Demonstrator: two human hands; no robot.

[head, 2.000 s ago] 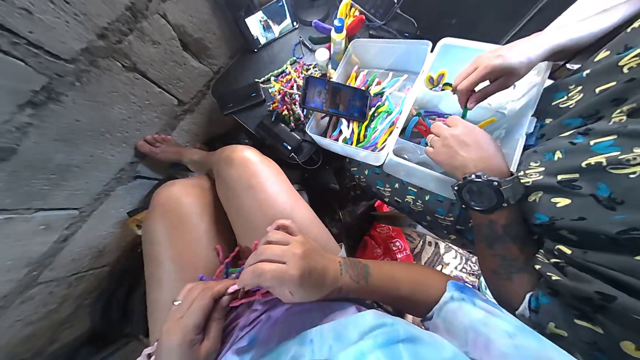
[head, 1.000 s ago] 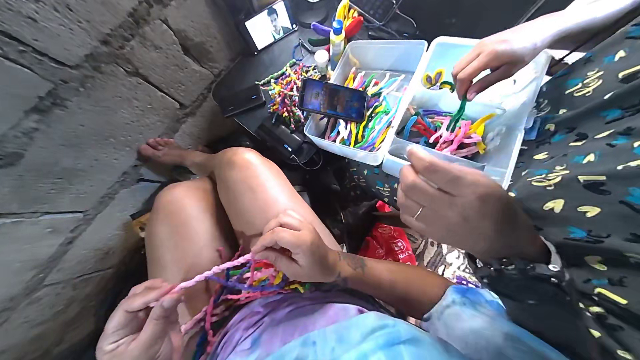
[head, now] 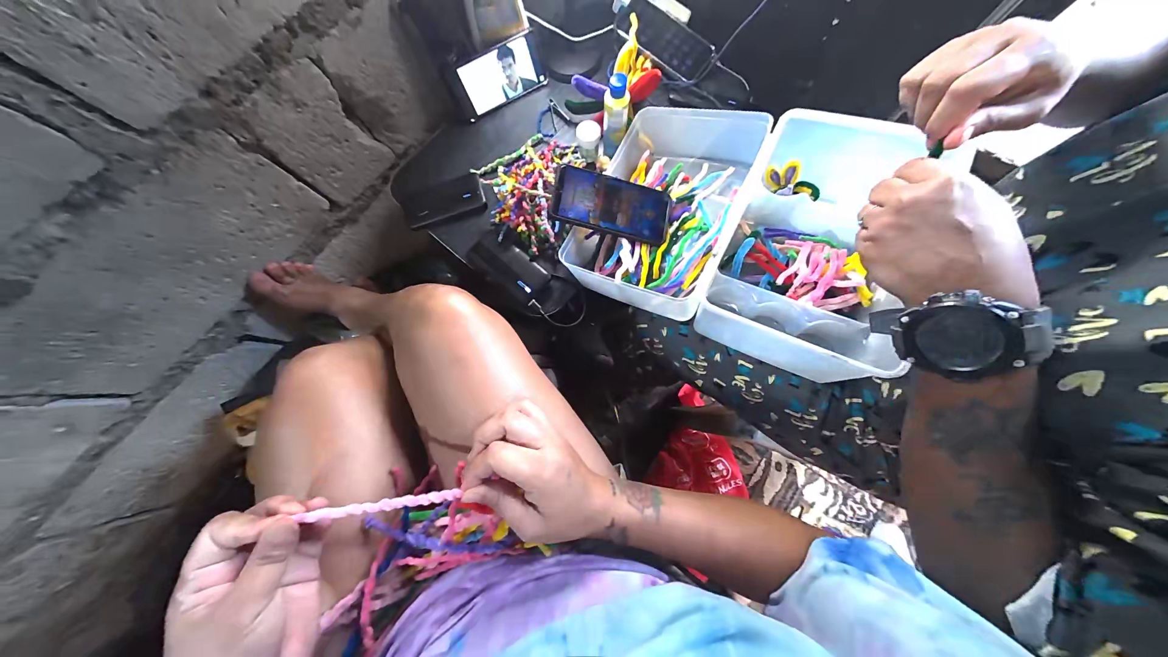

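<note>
A twisted light-pink pipe cleaner [head: 383, 505] is stretched between my hands above my lap. My left hand [head: 251, 570] pinches its left end between thumb and fingers. The right end is gripped by my right hand [head: 538, 474], whose fingers are curled. Under and beside that hand lies a bundle of twisted fuzzy strands [head: 447, 538] in pink, purple, green and yellow, resting on my lap and partly hidden by the hand.
Ahead, a plastic tub of loose pipe cleaners [head: 675, 306] has a phone [head: 610, 204] over it. A second tub [head: 776, 351] adjoins it. Another person's hands [head: 949, 224] hold something dark green there. A glue bottle [head: 617, 105] and a beaded-looking colourful pile [head: 534, 192] stand behind. A block wall is left.
Two seconds ago my hands were close together; they have since moved apart, with the pink strand stretched between them. The other person's hands have lifted from the right tub.
</note>
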